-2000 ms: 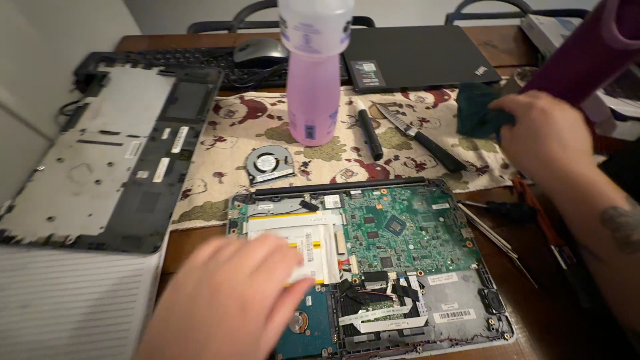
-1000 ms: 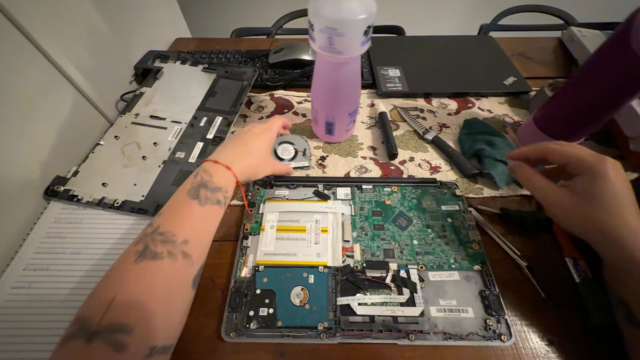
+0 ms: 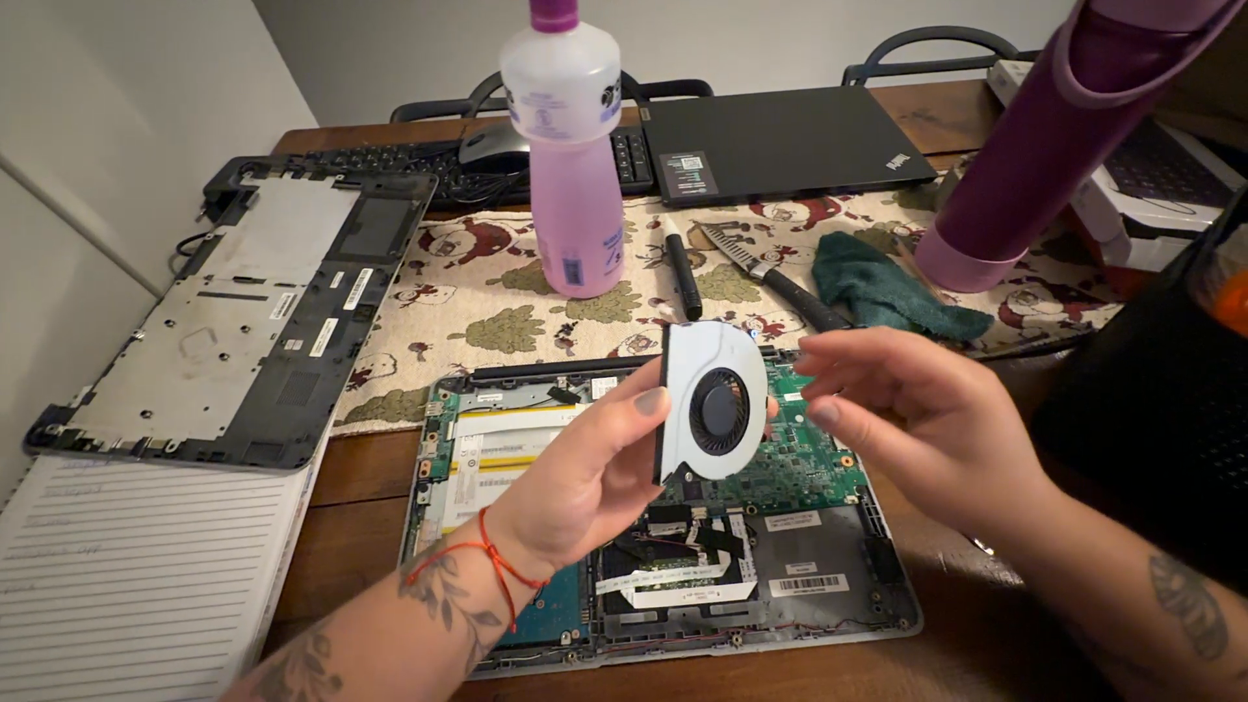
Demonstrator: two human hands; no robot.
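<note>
My left hand (image 3: 575,478) holds a laptop cooling fan (image 3: 720,405) upright by its edge, above an opened laptop base (image 3: 829,619). Just right of the fan, my right hand (image 3: 907,419) is raised with its fingers apart and nothing in it. The base shows a green motherboard (image 3: 809,468), a battery (image 3: 497,478) partly behind my left hand, and a blue-green hard drive (image 3: 551,614) mostly covered by my left wrist. Flat white ribbon cables (image 3: 682,585) cross its lower middle.
A laptop bottom cover (image 3: 234,322) lies left, over a lined notebook (image 3: 146,565). Behind the base are a pink-liquid bottle (image 3: 577,195), a black marker (image 3: 682,268), a serrated knife (image 3: 780,283), a green cloth (image 3: 877,283), a purple bottle (image 3: 1043,166), a closed laptop (image 3: 780,141) and a keyboard (image 3: 390,161).
My left hand has picked the fan up from the patterned cloth and brought it over the laptop base. My right hand has moved away from the green cloth towards the fan.
</note>
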